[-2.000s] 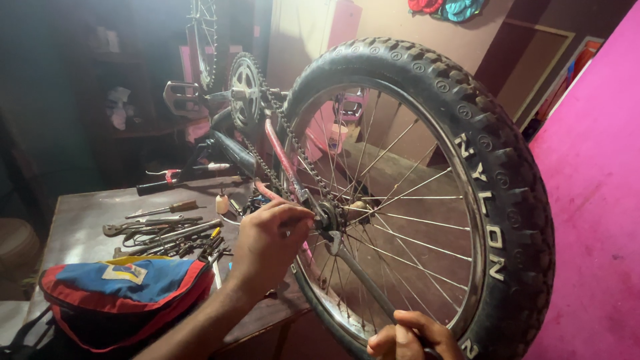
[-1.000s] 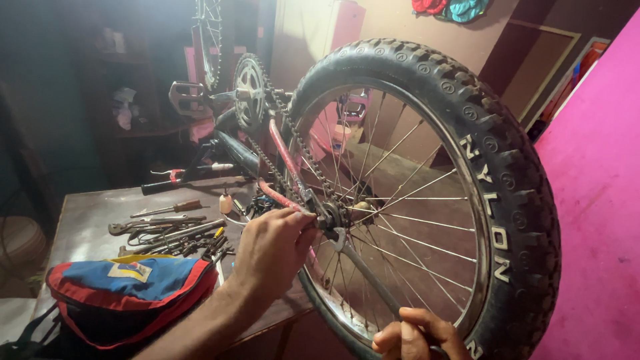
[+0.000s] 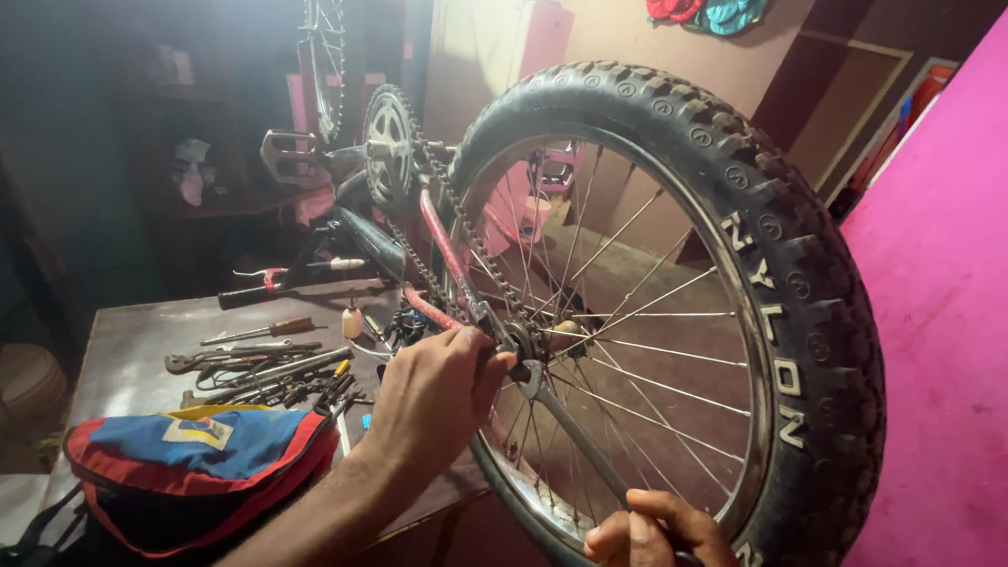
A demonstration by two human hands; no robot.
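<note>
A bicycle stands upside down, its knobby-tired wheel (image 3: 795,315) nearest to me. My right hand (image 3: 657,531) grips the lower end of a long metal wrench (image 3: 579,433). The wrench's open jaw sits at the wheel's axle, beside the rear hub (image 3: 561,337). My left hand (image 3: 441,386) has its thumb and fingertips at the axle end, just left of the jaw; what they pinch is hidden. From the hub the chain (image 3: 480,236) runs up to the chainring (image 3: 390,146), alongside the red frame tube (image 3: 443,236).
Screwdriver (image 3: 260,331), wrenches and other tools (image 3: 268,374) lie on the table (image 3: 134,339) at left. A blue and red bag (image 3: 197,472) is at its near edge. A small bottle (image 3: 352,321) and the handlebar grip (image 3: 244,297) are behind. A pink wall (image 3: 937,315) stands at right.
</note>
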